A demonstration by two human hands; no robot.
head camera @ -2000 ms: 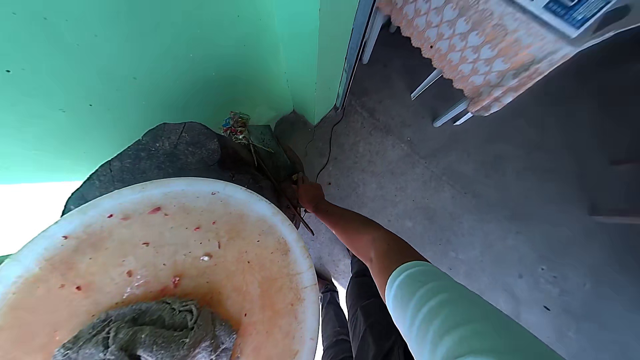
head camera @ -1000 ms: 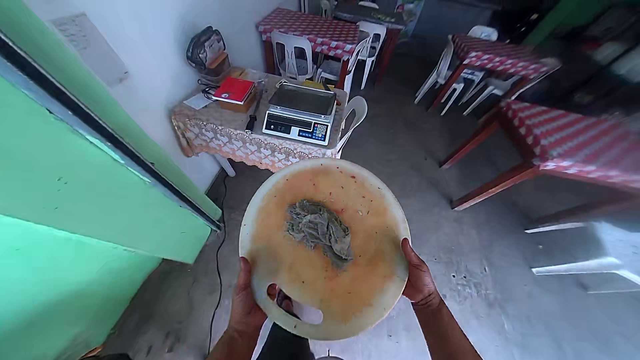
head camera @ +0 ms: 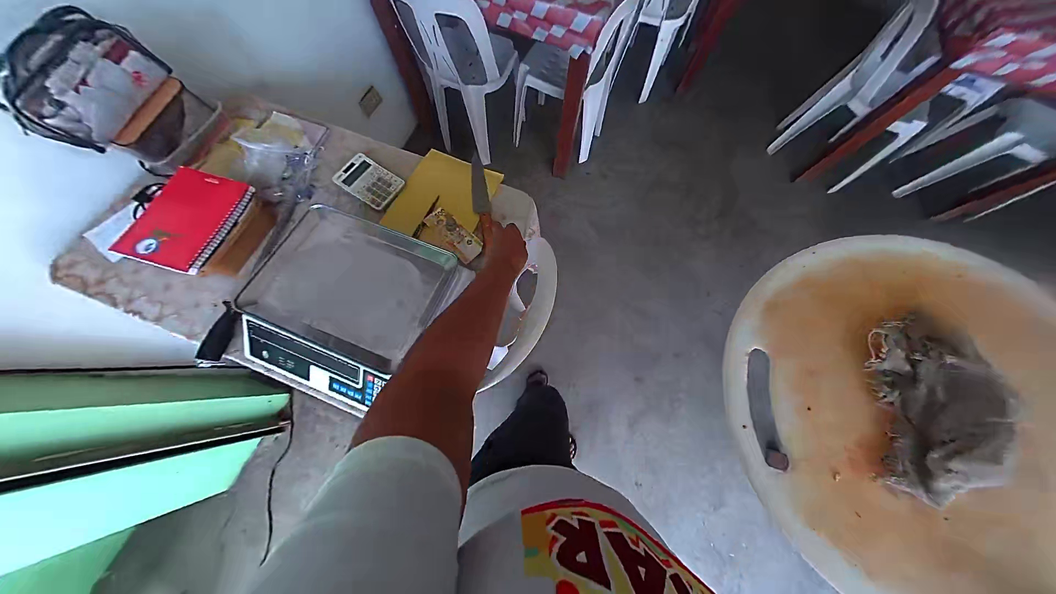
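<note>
My left hand [head camera: 505,246] is closed around the brown handle of a knife [head camera: 480,191] at the table's right end, its blade pointing away from me. Beside it, a small patterned box [head camera: 452,234] lies on a yellow folder [head camera: 433,188]. A digital weighing scale [head camera: 351,280] with a metal tray stands left of my forearm. At right, a round, stained cutting board [head camera: 813,412] bears a crumpled grey cloth [head camera: 949,408]. What looks like a fingertip of my right hand [head camera: 775,459] shows in the board's handle slot; the rest of that hand is hidden.
The table [head camera: 124,293] also holds a calculator [head camera: 369,181], a red spiral notebook [head camera: 183,216] and a plastic bag [head camera: 272,161]. A white plastic chair [head camera: 540,305] is against its right end. More chairs [head camera: 462,49] and checked-cloth tables [head camera: 549,25] stand beyond. A dark cable [head camera: 271,495] runs along the floor.
A second ago both hands held the board in front of me. My left hand has let go of it and taken hold of the knife; the board is now at my right.
</note>
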